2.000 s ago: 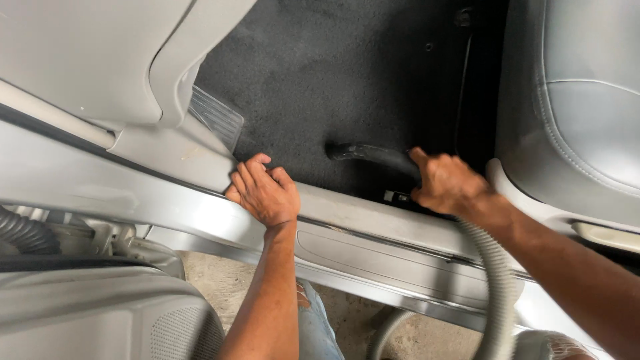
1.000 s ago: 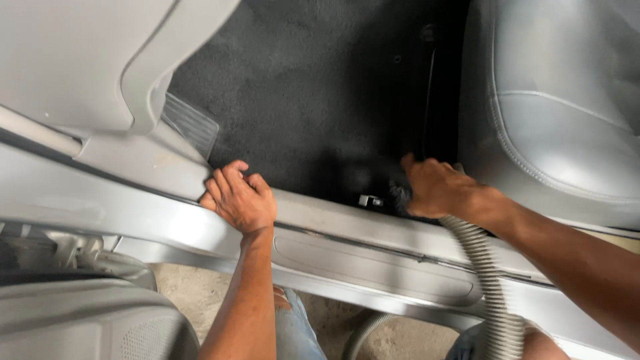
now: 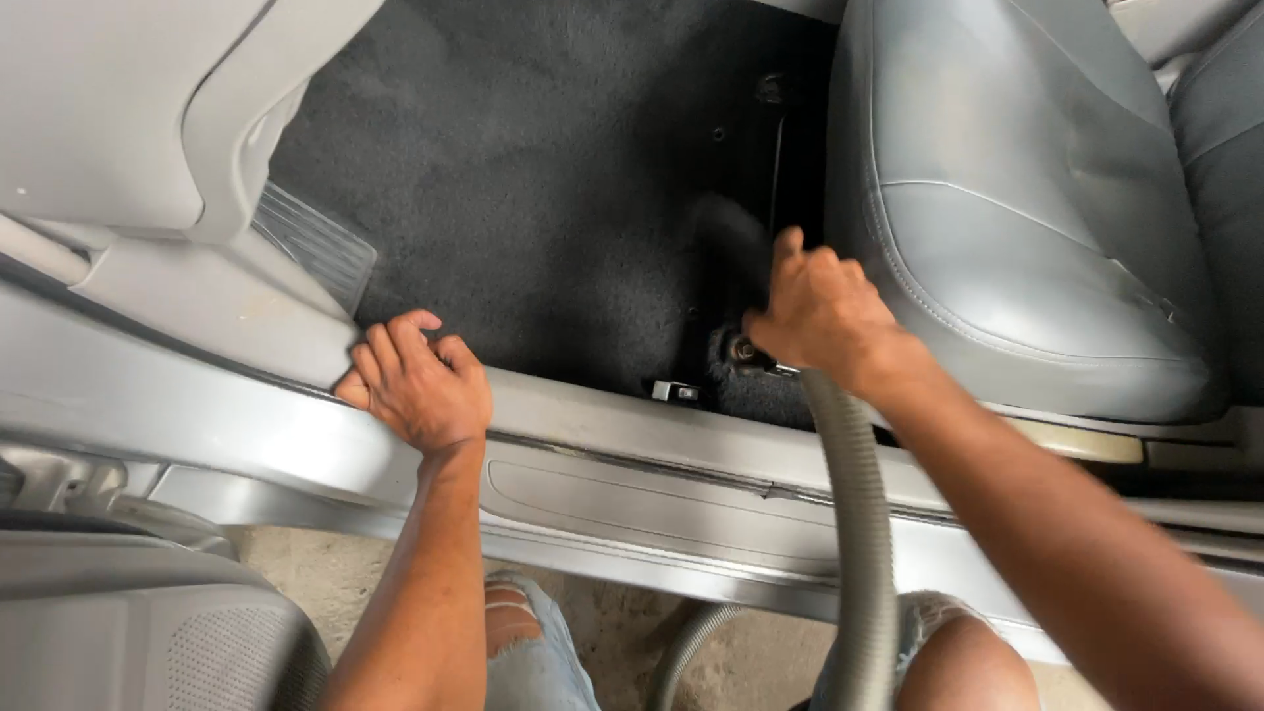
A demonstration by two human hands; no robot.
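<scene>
My right hand (image 3: pixel 825 311) is closed around the dark end of a vacuum hose, beside the front of the grey leather seat. The hose's dark nozzle (image 3: pixel 731 222) is blurred and lies over the black car carpet (image 3: pixel 513 188). From under my hand the ribbed grey hose (image 3: pixel 859 513) hangs down across the door sill. My left hand (image 3: pixel 420 380) rests with bent fingers on the inner edge of the sill trim (image 3: pixel 592 415), holding no loose thing.
The grey leather seat (image 3: pixel 1007 217) stands at the right. A seat bolt (image 3: pixel 743 351) and a small metal-and-plastic piece (image 3: pixel 676 392) are near the sill. A ribbed footrest (image 3: pixel 316 247) is at the left, the door panel (image 3: pixel 118 612) at the lower left.
My right hand and the nozzle have moved away from the sill, deeper along the seat's front edge. The seat bolt, hidden earlier, now shows. My left hand has stayed on the sill.
</scene>
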